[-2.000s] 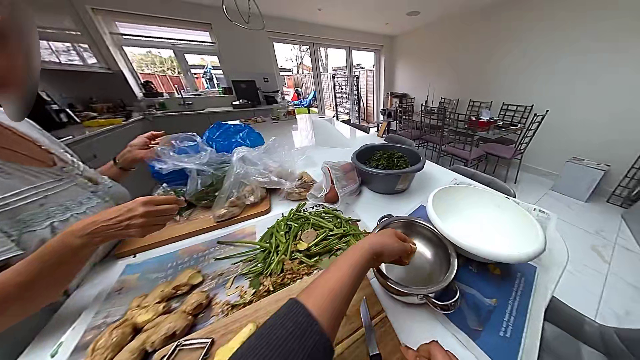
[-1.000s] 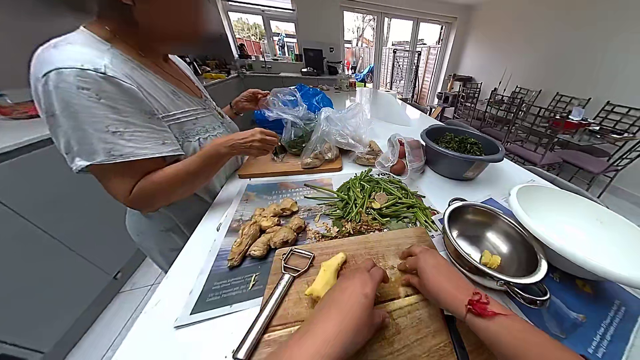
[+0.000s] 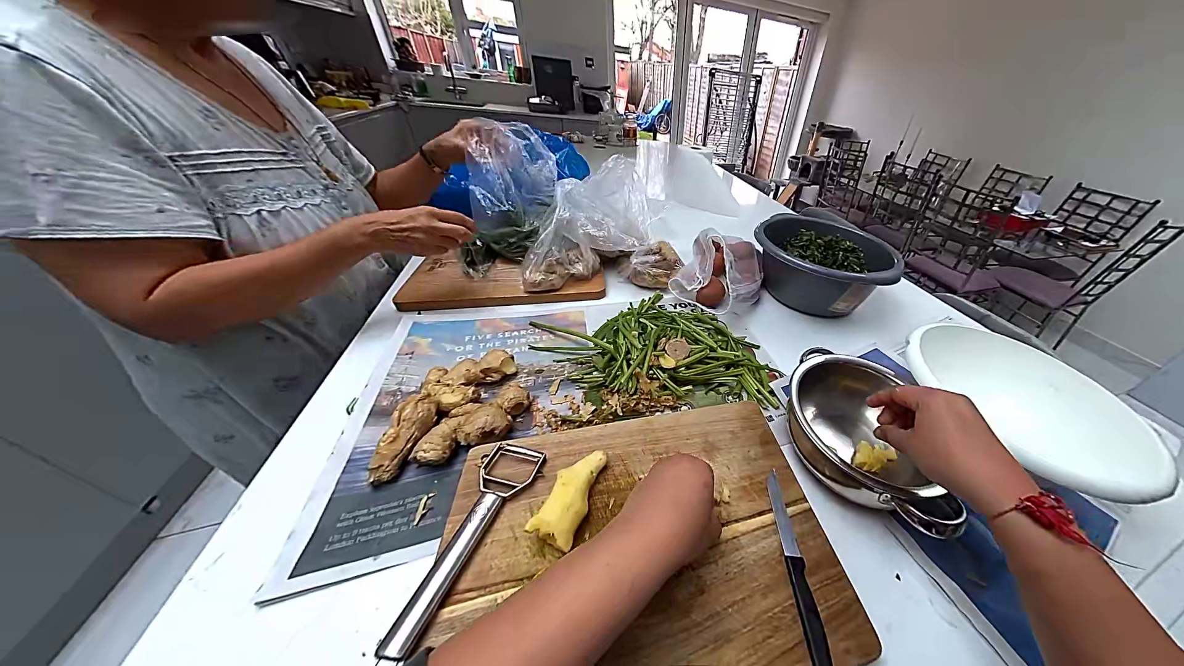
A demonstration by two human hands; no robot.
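My left hand (image 3: 680,504) rests low on a wooden chopping board (image 3: 740,444), its fingers turned down and hidden, so what it holds does not show. Beside it lie a peeled ginger root (image 3: 566,499) and a metal Y-shaped peeler (image 3: 453,564). A knife (image 3: 797,573) with a black handle lies on the board's right side. My right hand (image 3: 911,416) is over a stainless steel pot (image 3: 828,398), fingertips bent and loosely together; whether they pinch anything is unclear. Chopped ginger pieces (image 3: 872,455) lie in the pot. Unpeeled ginger (image 3: 453,416) is on newspaper at the left.
Green stems (image 3: 657,356) and peelings lie behind the board. A person (image 3: 222,176) at the left handles a plastic bag (image 3: 509,176) above a second board (image 3: 425,287). A grey basin (image 3: 823,291) of chopped greens and a white bowl (image 3: 1027,416) stand at the right.
My right hand has moved from the board to over the pot. My left hand stays on the board, now more curled downward. The person's hands remain at the plastic bag.
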